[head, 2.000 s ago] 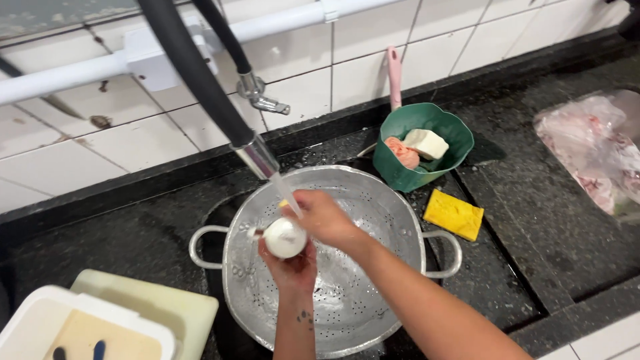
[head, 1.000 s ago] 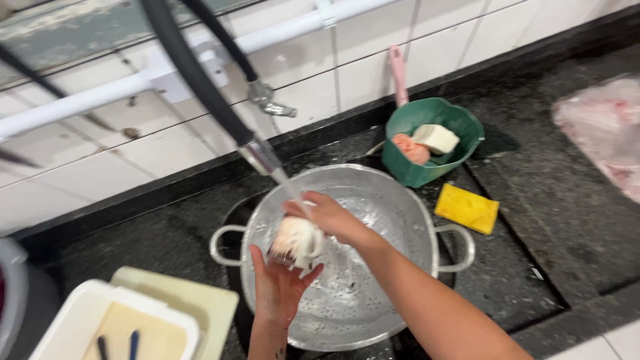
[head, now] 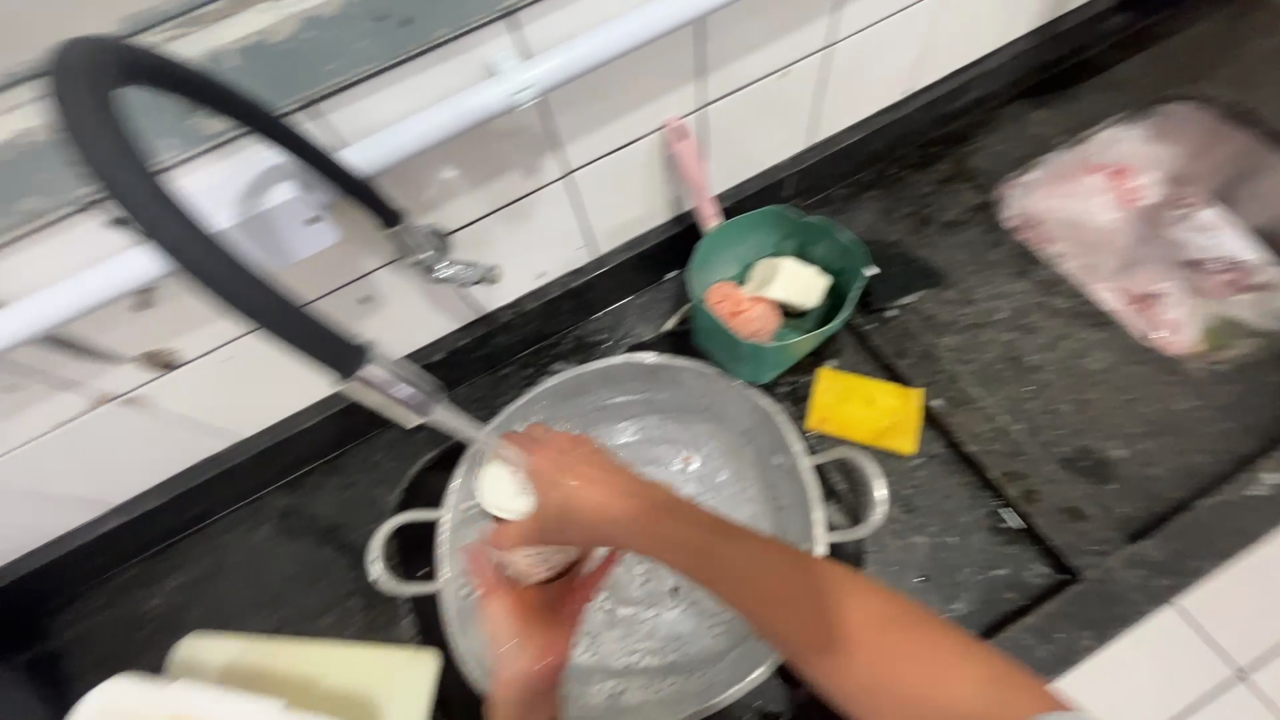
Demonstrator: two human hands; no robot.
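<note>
Over a round metal colander (head: 700, 600) with two side handles, both hands are on a rounded whitish object (head: 506, 490) with a pinkish-brown lower part. My right hand (head: 580, 485) grips it from above, fingers curled over it. From below, my left hand (head: 530, 610) cups the brownish part; blur and the right hand hide some of its fingers. Water runs from the metal spout (head: 400, 385) of a black flexible hose (head: 220, 265) onto the object and the right hand. What the object is, I cannot tell.
Behind the colander stands a green container (head: 770, 350) holding a white block, a pinkish item and a pink-handled tool. A yellow sponge (head: 866, 410) lies on the dark counter. Clear plastic bags (head: 1150, 230) with reddish contents are at right, a pale cutting board (head: 380, 670) and white tray (head: 170, 700) at lower left.
Both hands have turned the whitish object; its round white end points toward the spout. The left hand, spread beneath it one second ago, is now closer around it. The view has shifted.
</note>
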